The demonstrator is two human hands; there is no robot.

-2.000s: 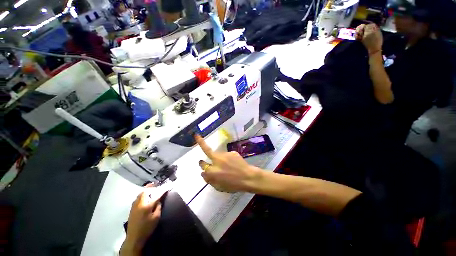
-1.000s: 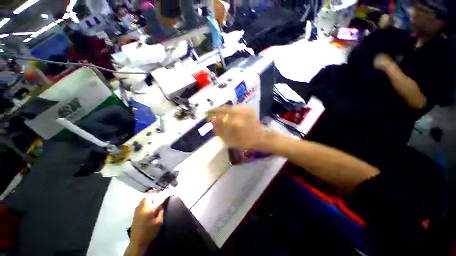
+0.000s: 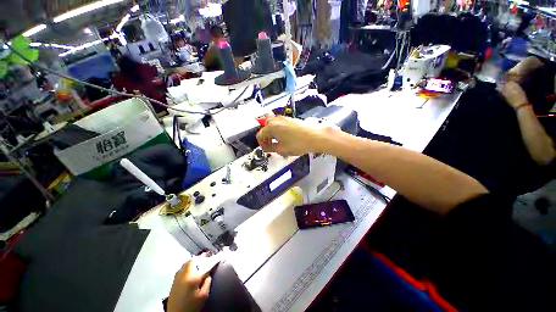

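The white industrial lockstitch machine (image 3: 322,177) stands in front of me, with its control panel (image 3: 272,183) screen lit. My left hand (image 3: 190,287) grips the edge of a dark garment panel (image 3: 230,291), just in front of the presser foot (image 3: 227,239). A small light piece (image 3: 207,263) shows at my left fingertips. My right hand (image 3: 285,138) is above the back of the machine head, close to the metal thread guides (image 3: 257,159). Its fingers are curled; whether they hold anything cannot be told.
A smartphone (image 3: 324,214) lies on the table right of the needle. Large dark fabric (image 3: 73,244) spreads at the left. Thread cones (image 3: 263,53) stand behind the machine. A person's arm (image 3: 529,125) is at the right. A blue crate with a red-orange rim (image 3: 407,277) is below the table.
My right hand has left the control panel and moved up over the top of the machine head, uncovering the smartphone. My left hand stays at the dark panel. The camera view has shifted upward.
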